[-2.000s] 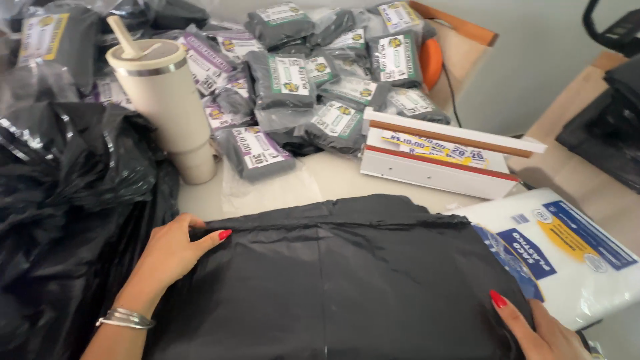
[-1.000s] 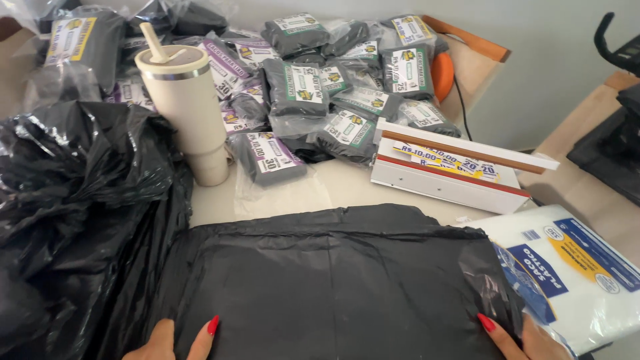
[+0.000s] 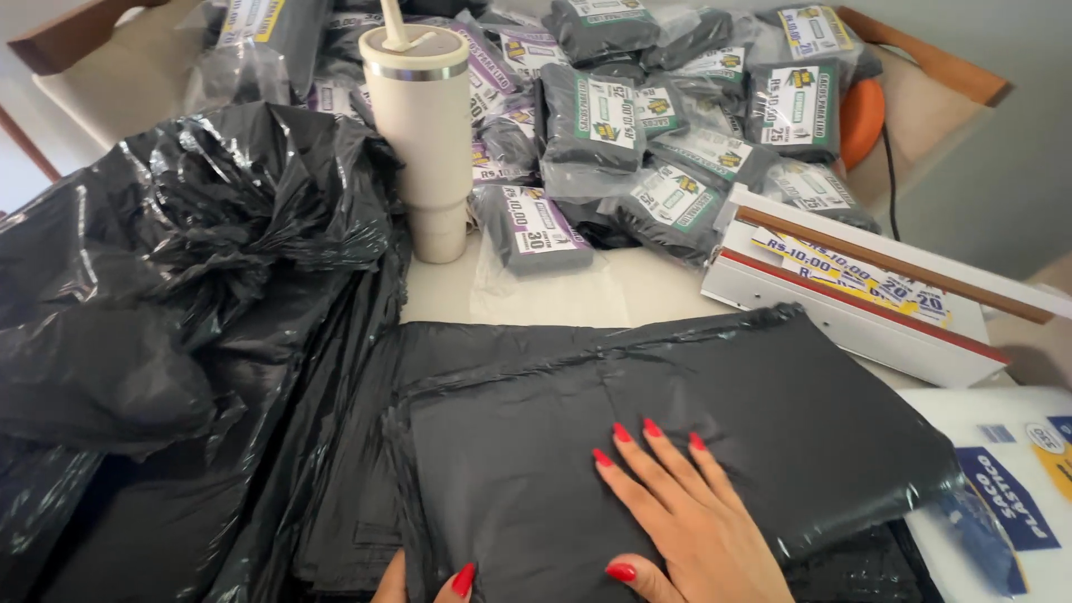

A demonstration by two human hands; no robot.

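Observation:
A folded stack of black plastic bags (image 3: 519,452) lies on the table before me, turned at a slant over more flat black bags (image 3: 352,519). My right hand (image 3: 687,519) rests palm down on the stack, fingers apart, with red nails. At the bottom edge, my left hand (image 3: 427,582) pinches the near left edge of the stack between thumb and fingers; most of this hand is out of view. A large crumpled heap of black plastic (image 3: 201,251) stands on the left.
A cream tumbler (image 3: 423,142) with a straw stands behind the bags. Many packed black bags (image 3: 590,117) with labels cover the table's far side. At right are a white bar sealer (image 3: 846,327) holding printed slips and a white plastic-bag pack (image 3: 963,419). Chairs stand beyond.
The top bags now lie at a slant over the others. My right hand has moved from the right edge onto their middle. The left hand stays near the lower left edge.

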